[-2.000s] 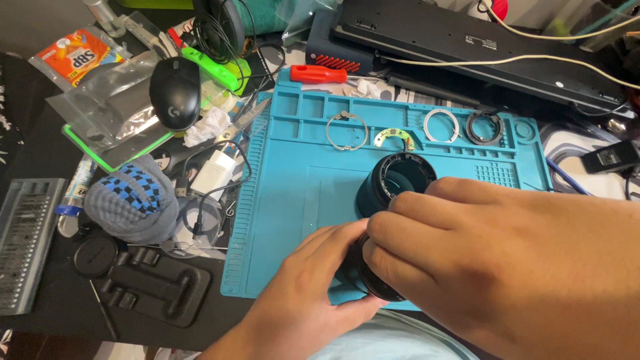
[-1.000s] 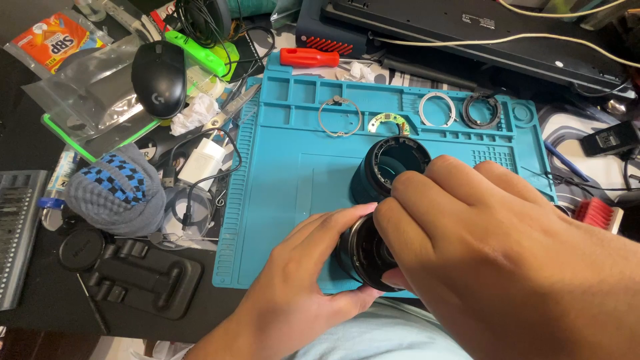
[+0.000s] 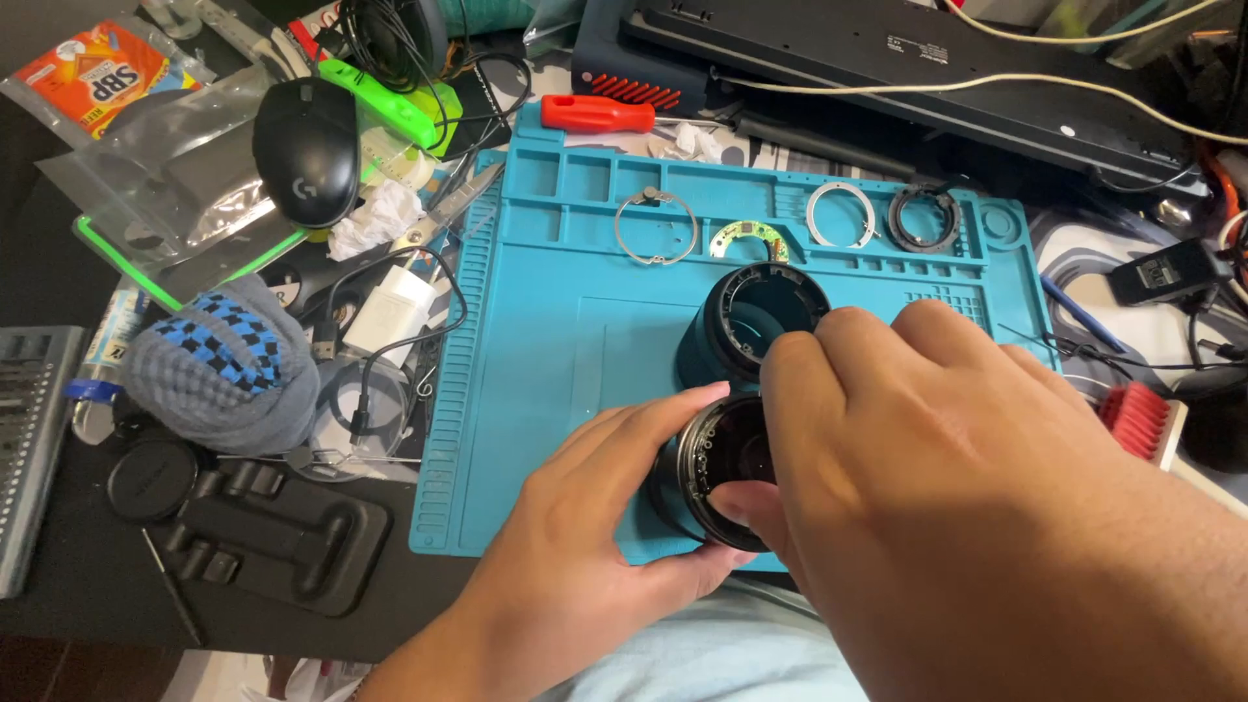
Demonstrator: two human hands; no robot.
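Note:
My left hand [image 3: 585, 507] is wrapped around the side of a black camera lens part [image 3: 697, 468], its metal-rimmed end facing up. My right hand [image 3: 877, 429] covers the right side of that part, thumb over the rim; whether it pinches something is hidden. Just behind stands a black lens barrel [image 3: 717, 336], open end up, on a blue silicone repair mat [image 3: 526, 390]. Along the mat's trays lie a thin metal ring [image 3: 620, 239], a curved green circuit board [image 3: 726, 235], a silver ring [image 3: 813, 216] and a black lens mount ring [image 3: 897, 226].
A red-handled screwdriver [image 3: 597, 114] lies at the mat's back edge, before a black keyboard [image 3: 877, 58]. Left are a black mouse [image 3: 305, 151], a rolled grey cloth item [image 3: 219, 390], a white charger [image 3: 392, 312], a lens cap [image 3: 153, 480] and a black plastic stand [image 3: 283, 536]. A red brush [image 3: 1136, 424] lies right.
The view has shifted a little. Both hands stay at the lens part; its metal rim shows more than two seconds ago, when the right hand covered more of it.

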